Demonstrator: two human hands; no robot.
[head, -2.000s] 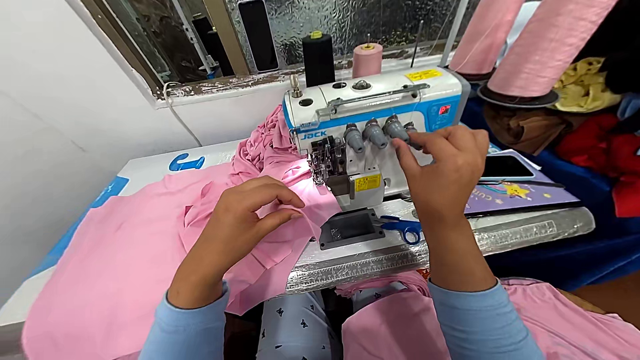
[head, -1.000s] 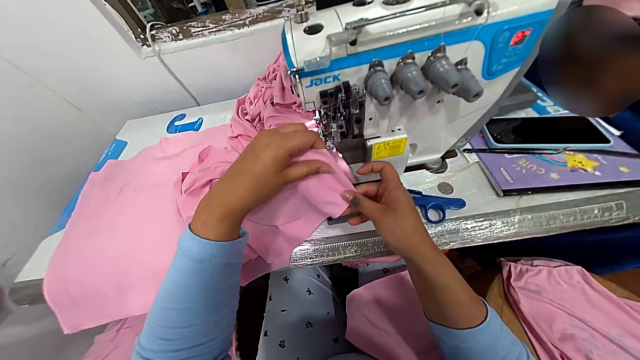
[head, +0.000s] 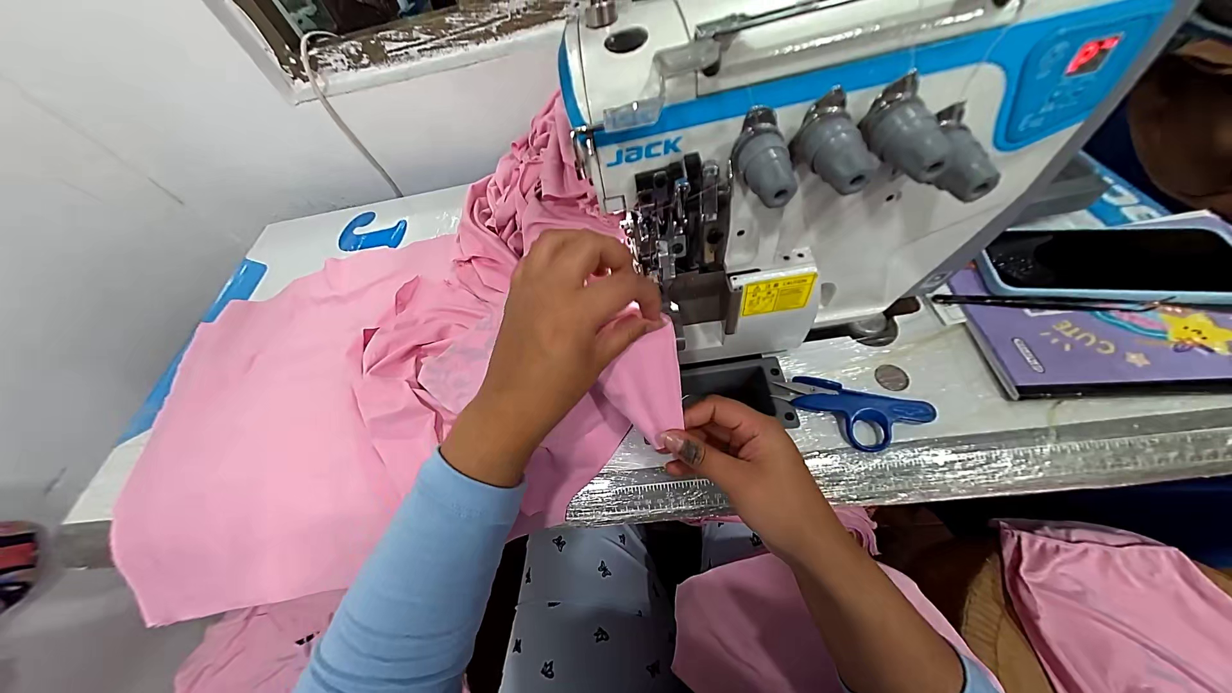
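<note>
Pink fabric (head: 279,414) spreads over the left side of the machine table and bunches up behind the needle area of a white and blue Jack overlock sewing machine (head: 770,221). My left hand (head: 568,337) pinches the fabric's edge between thumb and fingers, just in front of the presser foot area, which it partly hides. Lower and to the right, my right hand (head: 741,462) grips a corner of the same fabric by the table's front edge. Blue thread snips (head: 866,409) lie to the right of that hand, their tips by a dark open tray (head: 736,385).
A phone (head: 1116,262) rests on a purple notebook (head: 1078,346) at the right. A clear-wrapped ruler strip (head: 962,472) runs along the table's front edge. More pink fabric (head: 1107,597) lies at the lower right. A white cable (head: 346,125) hangs down the wall.
My right hand has come down from the machine's tension knobs to the fabric corner. My left hand has moved from the loose fabric to its edge by the needle area. The view has moved closer.
</note>
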